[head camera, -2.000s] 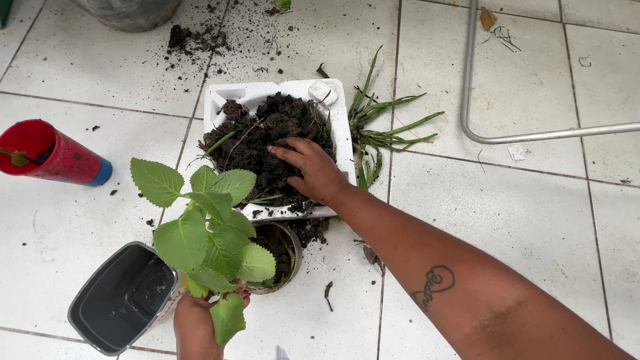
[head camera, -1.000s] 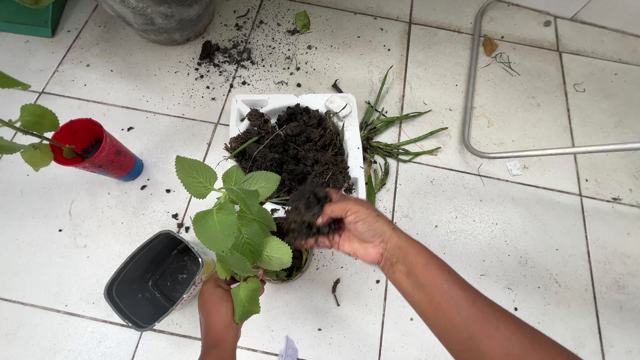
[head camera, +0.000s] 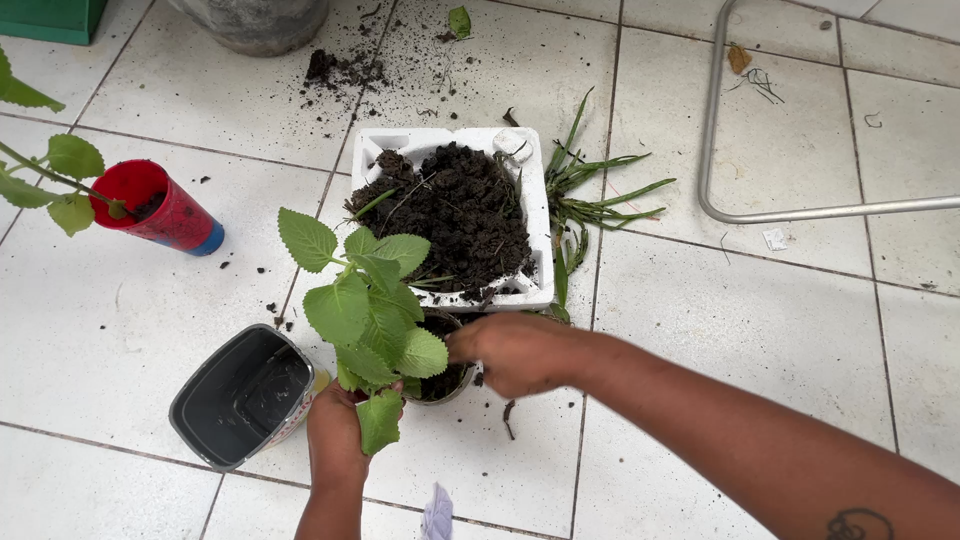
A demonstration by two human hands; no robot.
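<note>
My left hand [head camera: 339, 427] grips the low stem of a leafy green plant cutting [head camera: 367, 300], whose base stands over a small round pot [head camera: 444, 390] of dark soil. At that pot's right rim is my right hand [head camera: 517, 354], blurred, its fingertips at the soil and partly hidden; whether soil is still in it I cannot tell. Just behind the pot lies a white foam tray [head camera: 544, 225] heaped with dark clumpy soil [head camera: 472, 210]. Pulled-up green plants with long narrow leaves [head camera: 592, 191] lie against the tray's right side.
An empty dark plastic container [head camera: 240, 397] tilts at the left. Beyond it a red and blue cup [head camera: 176, 210] holds another cutting. A grey pot [head camera: 259, 22], scattered soil [head camera: 337, 71], a metal tube frame [head camera: 709, 150] and a crumpled pale scrap [head camera: 437, 514] are on the tiled floor.
My right hand was in the tray's soil, then held a clump above the small pot; now it is lower, at the pot's rim. My left hand keeps hold of the plant.
</note>
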